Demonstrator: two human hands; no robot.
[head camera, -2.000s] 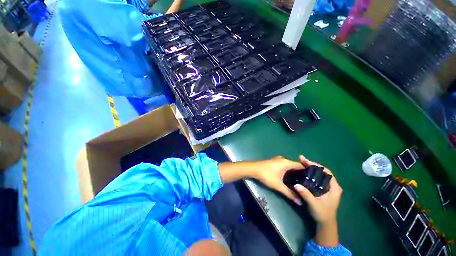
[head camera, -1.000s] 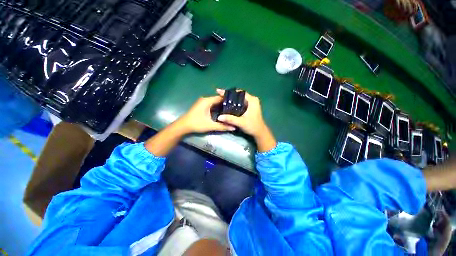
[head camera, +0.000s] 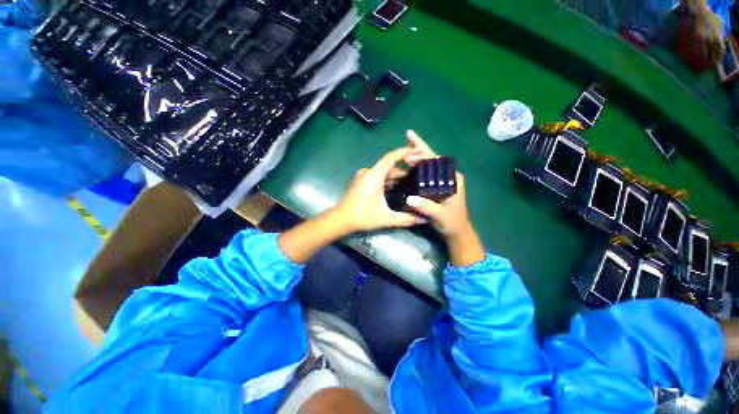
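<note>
A small stack of black plastic housings (head camera: 437, 176) is held upright above the green bench, near its front edge. My right hand (head camera: 450, 220) holds the stack from the right and below, thumb on its near side. My left hand (head camera: 374, 195) is at the stack's left side, fingers and thumb spread around it; whether its fingertips touch a housing is hard to tell. Two loose black housings (head camera: 379, 97) lie on the bench beyond my hands.
Black blister trays (head camera: 174, 97) with whitish sheets stand at left, over an open carton (head camera: 134, 242). A whitish pot (head camera: 510, 120) stands right of centre. Part-built units (head camera: 606, 194) lie in rows at right. A neighbour's blue sleeve (head camera: 648, 348) is at lower right.
The view has swung right and down since the oldest frame. My left hand's fingers have opened wider around the stack, which now shows more clearly in my right hand.
</note>
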